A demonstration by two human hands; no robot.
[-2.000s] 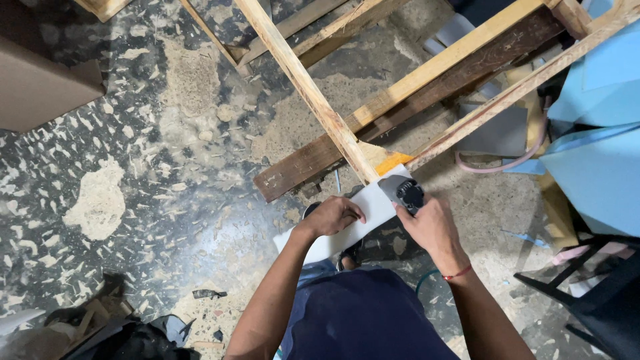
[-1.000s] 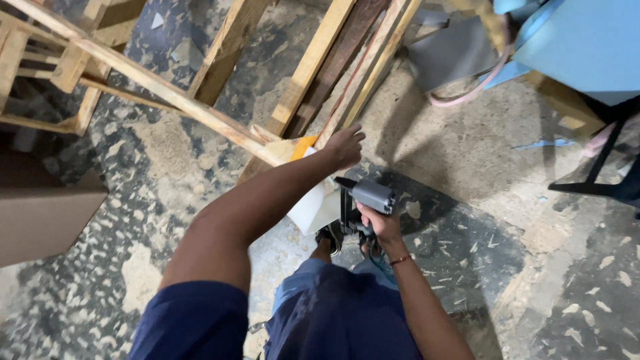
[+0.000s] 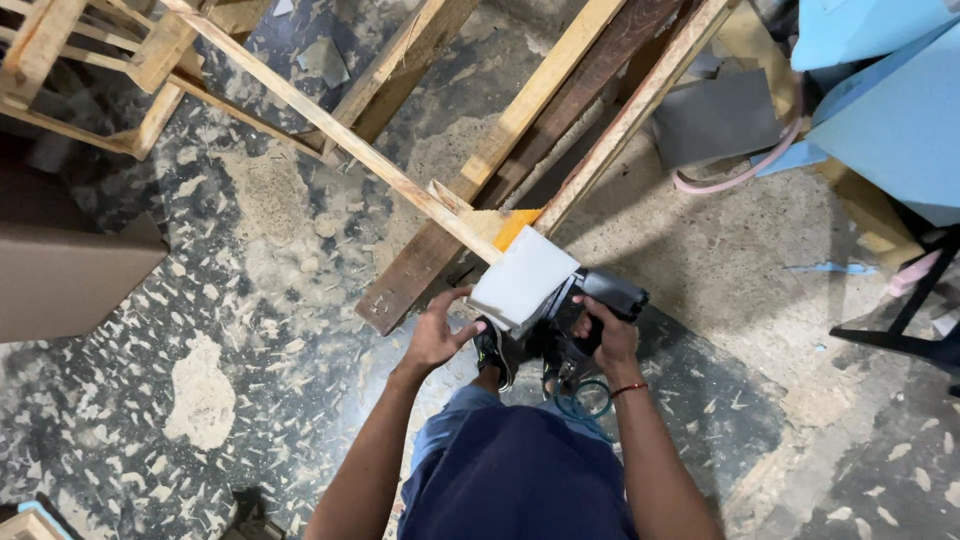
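A white foam piece (image 3: 523, 279) covers the near corner of a light wooden frame (image 3: 390, 169); a yellow-orange patch (image 3: 517, 225) shows just beyond it. My left hand (image 3: 439, 334) is at the foam's lower left edge, thumb and fingers apart; whether a fingertip touches it I cannot tell. In my right hand (image 3: 611, 337) is a black and grey pneumatic stapler (image 3: 613, 292), gripped by its handle, right of the foam, its front end close to the foam's right edge. A coiled teal air hose (image 3: 589, 401) hangs below that hand.
A dark brown wooden beam (image 3: 405, 296) and a pale beam (image 3: 536, 105) lie under the frame. Slatted wooden frames (image 3: 150, 120) are at upper left, above a brown box (image 3: 71, 277). Blue sheets (image 3: 892, 120), a pink strip (image 3: 739, 184) and black metal legs (image 3: 892, 337) are at right.
My left hand has come back from the far side of the corner to the foam's lower left edge. The foam covers the frame's corner more squarely. The stapler remains in my right hand.
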